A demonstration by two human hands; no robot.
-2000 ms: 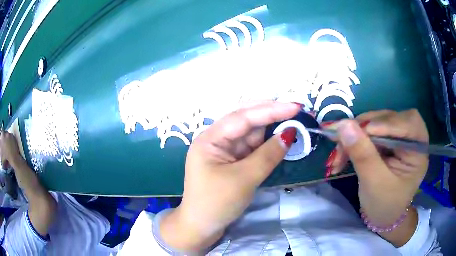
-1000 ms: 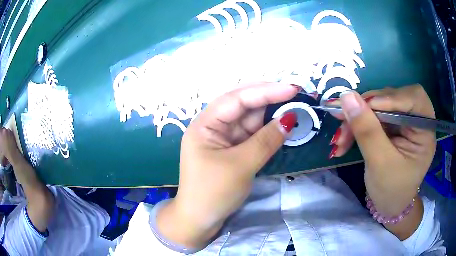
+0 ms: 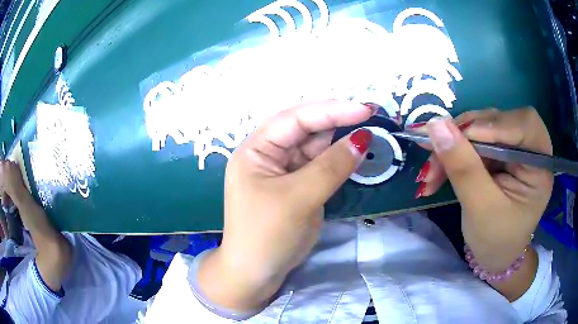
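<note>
My left hand (image 3: 279, 190) grips a round black part (image 3: 379, 166) between thumb and fingers, above the near edge of the bench. The part has a grey centre with a small dark hole and a white ring around it, with a small dark gap at its right side. My right hand (image 3: 491, 164) holds silver-grey tweezers (image 3: 516, 156), whose tip touches the upper right of the part's ring. Behind the hands lies a glaring white sticker sheet (image 3: 298, 69) with white arc stickers along its edges. My left thumb hides part of the ring.
The green bench (image 3: 158, 205) curves across the view. At the left lies another sheet of white arcs (image 3: 63, 149). Small discs (image 3: 60, 57) lie singly beyond it at the upper left. A neighbouring person's arm (image 3: 41, 231) reaches in at the far left edge.
The bench view has shifted upward. My left hand has turned the part, so the gap in the ring shows at its right. The tweezers stay against the part's upper right rim.
</note>
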